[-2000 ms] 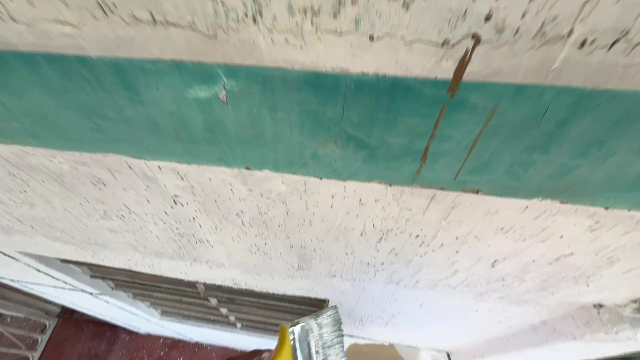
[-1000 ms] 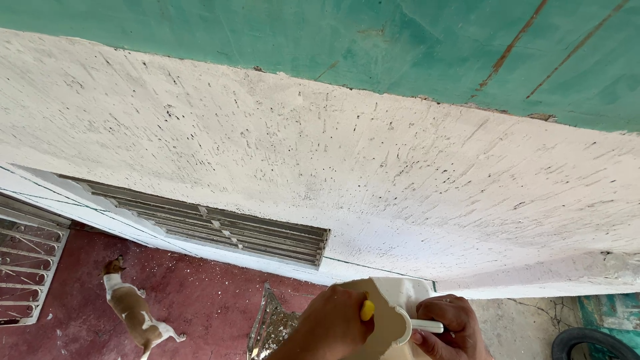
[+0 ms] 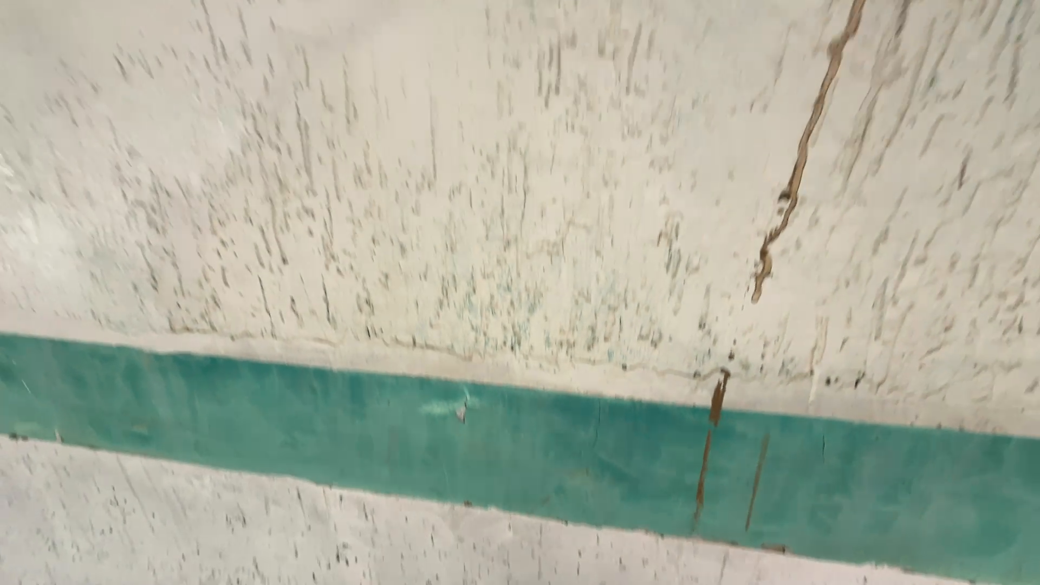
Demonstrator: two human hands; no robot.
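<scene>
Neither my left hand nor my right hand shows in the head view now, and no paintbrush or paint container is in sight. A rough off-white wall (image 3: 487, 179) fills most of the picture, speckled with dark pits and streaks. Across its lower part runs a painted green band (image 3: 520, 447), slanting down to the right. A small chipped spot (image 3: 461, 411) marks the band left of the middle.
A thin raised brown trail (image 3: 800, 162) winds down the upper right of the wall. Brown streaks (image 3: 705, 463) cross the green band below it. More pitted off-white wall (image 3: 244, 520) lies under the band.
The view has swung up the wall. Both hands, the yellow-handled brush and container, the louvred window, the dog and the red floor have left the picture.
</scene>
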